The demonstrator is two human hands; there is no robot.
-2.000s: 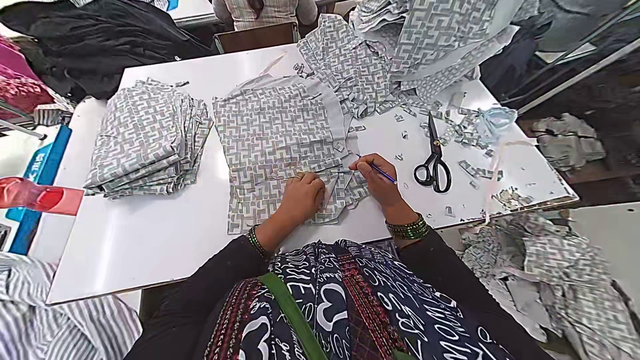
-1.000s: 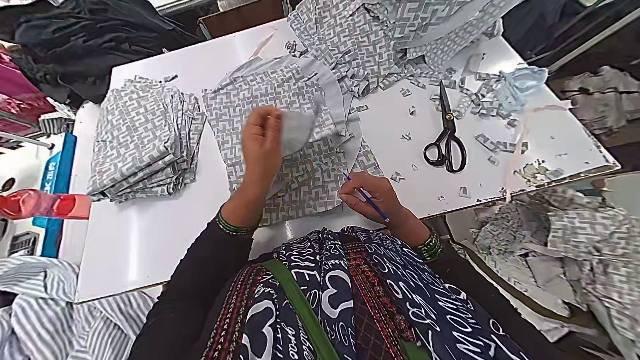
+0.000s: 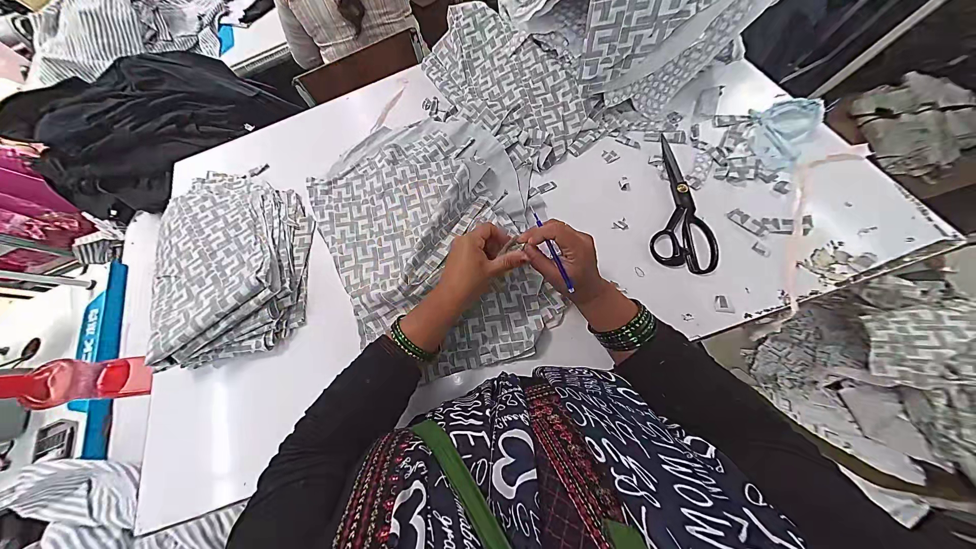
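My left hand [image 3: 476, 263] pinches the edge of a grey-and-white patterned fabric piece [image 3: 381, 217] lying on the white table. Fingertip to fingertip with it, my right hand [image 3: 568, 255] holds a blue pen [image 3: 559, 263], tip pointing up and away, and touches the same edge. What lies between the fingertips is too small to tell fully. A folded stack of the same fabric [image 3: 217, 267] lies to the left. Black-handled scissors [image 3: 682, 221] rest to the right of my right hand, blades pointing away.
Patterned fabric [image 3: 511, 91] is heaped at the table's far side, with small fabric scraps [image 3: 762, 221] around the scissors. A light blue cloth [image 3: 789, 130] lies at the right. Black garments [image 3: 152, 122] are piled at far left. A seated person [image 3: 351, 30] is beyond the table. Offcuts [image 3: 839, 381] lie lower right.
My left hand, raised over the fabric with a flap of it one second ago, has come down and right to meet my right hand. The pen stays in my right hand.
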